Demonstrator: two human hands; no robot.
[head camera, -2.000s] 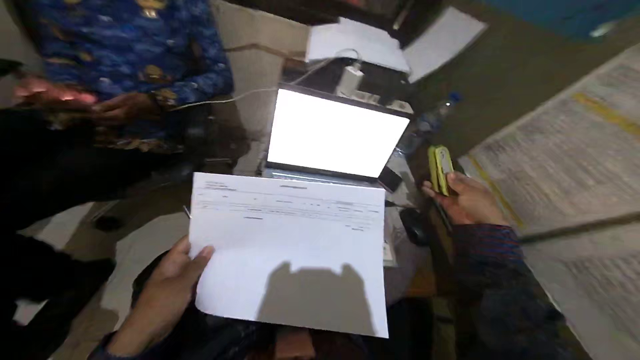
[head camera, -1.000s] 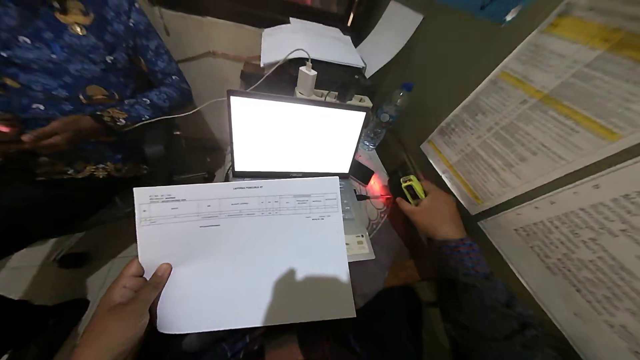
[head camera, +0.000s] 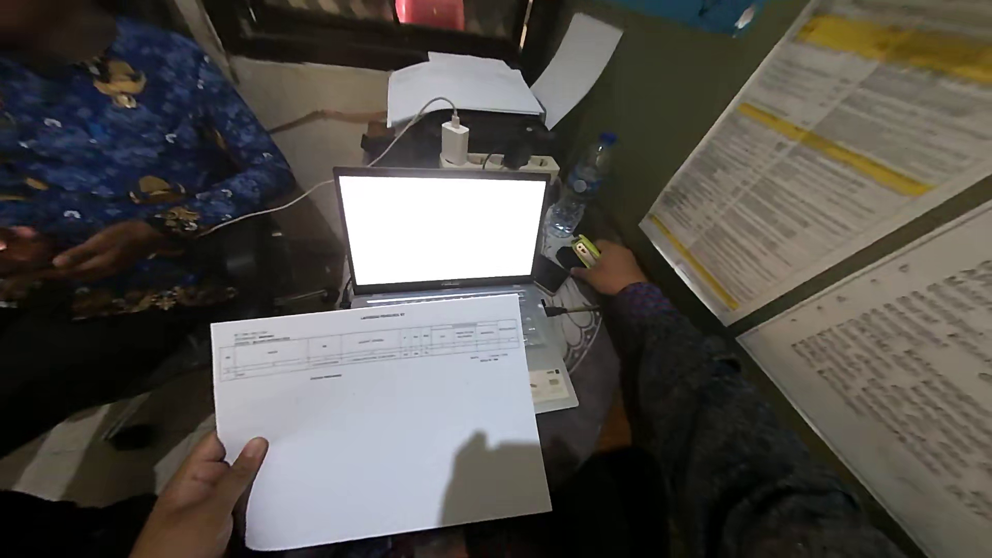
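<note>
My left hand (head camera: 205, 492) pinches the lower left edge of a white printed sheet (head camera: 380, 449), thumb on top. The sheet bears a table and lies over the front of an open laptop (head camera: 442, 229) whose screen glows white. At the right, beyond the laptop's corner, my right hand (head camera: 612, 267) holds a small yellow-green and black object (head camera: 585, 252), perhaps a stapler, low over the table beside a dark phone-like thing (head camera: 549, 273). A plastic water bottle (head camera: 577, 190) leans just behind that hand.
A power strip (head camera: 542, 164) with a white charger (head camera: 455, 141) stands behind the laptop, below stacked papers (head camera: 465, 89) on a dark device. A seated person in a blue patterned shirt (head camera: 155, 155) is at the left. Printed posters (head camera: 814, 155) cover the right wall. A cable plugs into the laptop's right side.
My right hand has moved forward with the yellow-green object, to beside the bottle. A red glow near it one second ago is gone. My left hand still holds the sheet.
</note>
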